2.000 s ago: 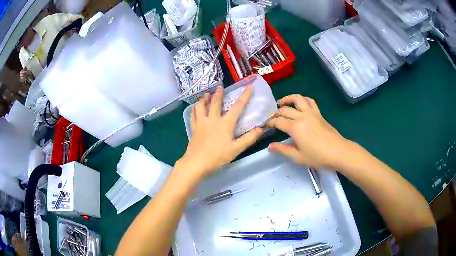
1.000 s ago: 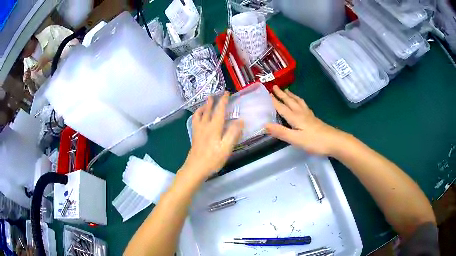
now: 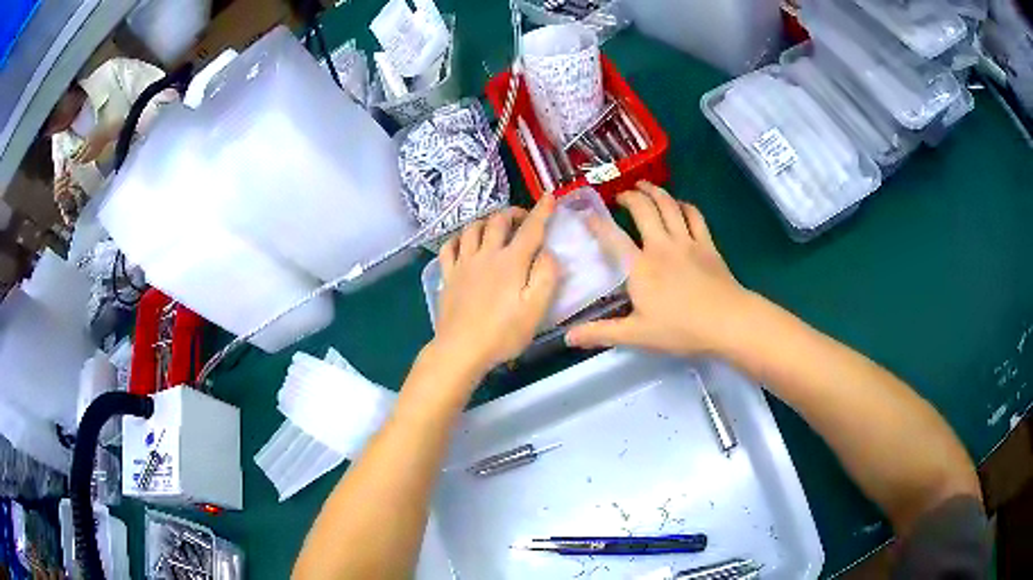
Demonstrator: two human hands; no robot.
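A frosted clear plastic box (image 3: 583, 266) with its lid on top sits behind the white parts tray (image 3: 600, 470). My left hand (image 3: 496, 283) lies on the left part of the lid, fingers spread. My right hand (image 3: 680, 278) is at the box's right end, fingers around its edge and corner. Metal parts show through the box's near side. In the tray lie a metal cylinder part (image 3: 504, 459) with a thin shaft, another cylinder (image 3: 718, 419) on the right, dark blue tweezers (image 3: 623, 545) and several cylinders at the near edge.
Behind the box are a red parts bin (image 3: 651, 159) and a container of printed labels (image 3: 453, 164). White liner sheets (image 3: 329, 408) and a white device box (image 3: 187, 448) are left. Large frosted containers (image 3: 261, 181) stand back left. Labelled clear boxes (image 3: 793, 147) are back right. A cable crosses left of the box.
Both hands have shifted slightly over the box. The right hand's thumb has come down to the box's near side. The box has turned or moved slightly; the tray's parts look unmoved.
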